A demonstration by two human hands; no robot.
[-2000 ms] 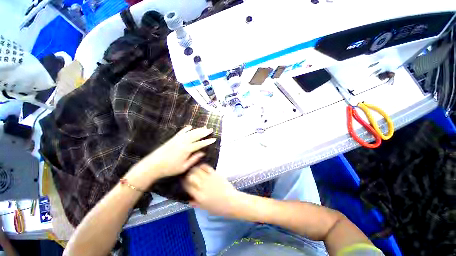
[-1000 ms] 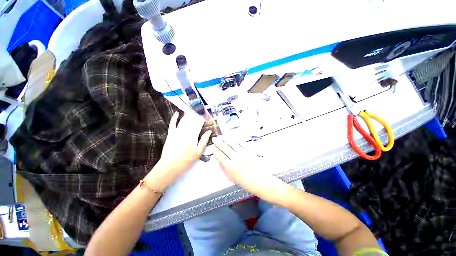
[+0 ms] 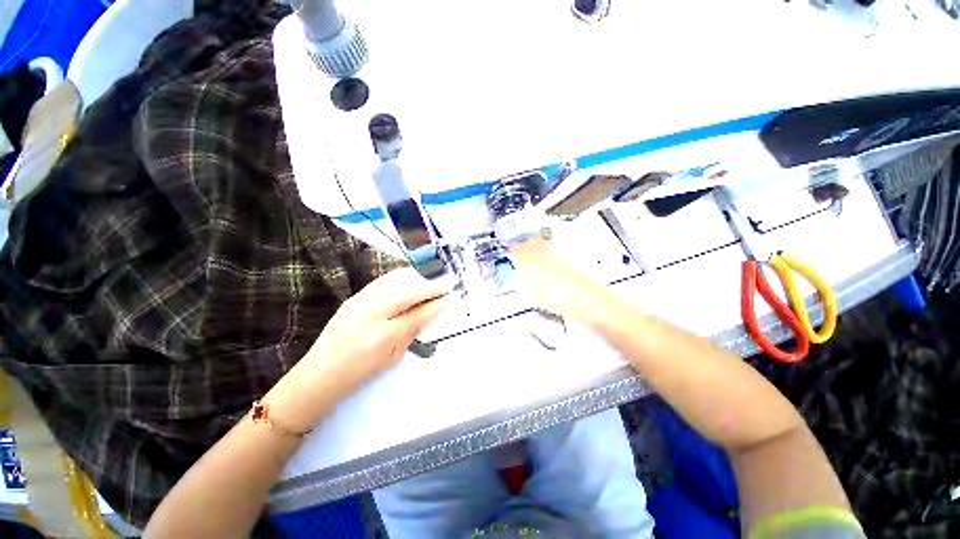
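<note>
The dark plaid garment piece [image 3: 216, 242] lies in a large heap left of the white sewing machine head [image 3: 505, 95]. My left hand [image 3: 368, 326] is flat on the bed beside the heap, its fingertips just left of the presser foot [image 3: 460, 276]; a thin dark strip shows between its fingers, and I cannot tell whether it grips cloth. My right hand [image 3: 547, 276] is right of the presser foot, fingertips up close to the needle area under the head. Its fingertips are washed out by glare, so what they touch is unclear.
Scissors with red and yellow loops [image 3: 776, 316] lie at the right of the bed. A thin metal stick [image 3: 623, 240] and a dark flat object [image 3: 679, 201] lie under the machine arm. A grey marked strip [image 3: 474, 440] runs along the front edge. More dark plaid cloth [image 3: 895, 405] is at lower right.
Both hands moved from the cloth's front edge to the presser foot. My right hand then went further in, to the foot's right side. The view has shifted closer to the machine head.
</note>
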